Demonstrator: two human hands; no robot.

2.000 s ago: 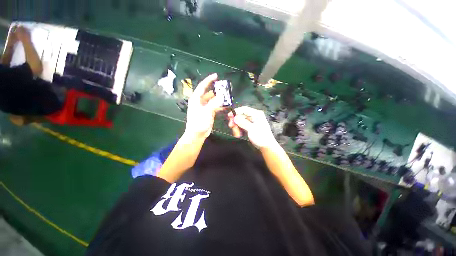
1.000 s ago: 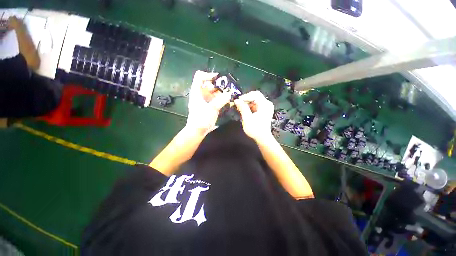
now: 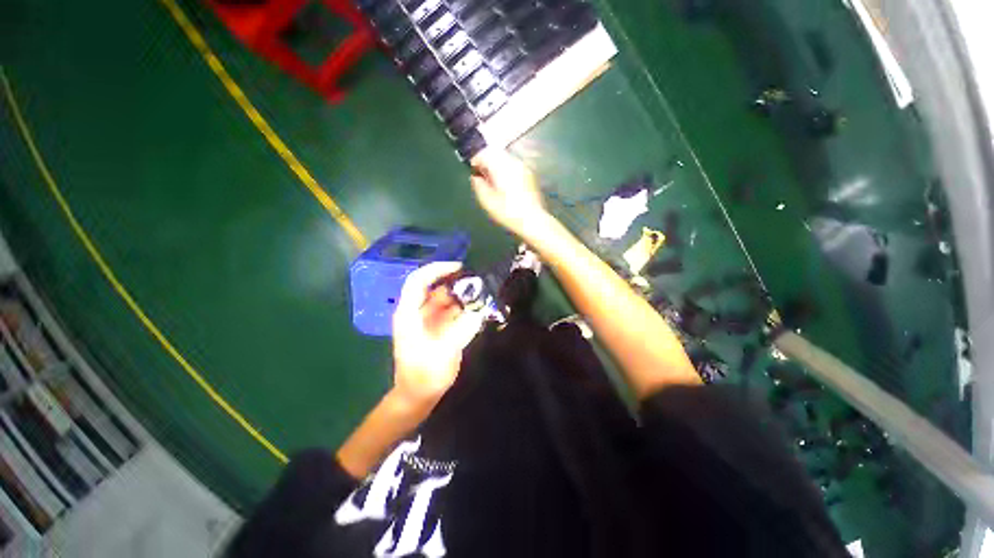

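Note:
My left hand point(image 3: 427, 332) holds a small open unit point(image 3: 469, 290) with pale, silvery inner parts, low in front of my body. My right hand point(image 3: 506, 191) is stretched out to the near corner of the parts tray point(image 3: 556, 93), at the end of a row of black pieces point(image 3: 471, 144). Its fingertips are blurred against the corner piece, so I cannot tell whether they grip it. The tray has a pale edge and straight rows of identical black pieces.
A white crumpled cloth point(image 3: 623, 214) and a yellow piece point(image 3: 645, 251) lie on the green bench, right of my right forearm. Dark corded units lie beyond. A blue stool point(image 3: 376, 286) and a red stool point(image 3: 286, 33) stand on the floor. A pale post point(image 3: 872, 405) slants at right.
The view has turned towards the tray and floor. My right hand has left the unit and reached out to the tray corner. My left hand still holds the unit.

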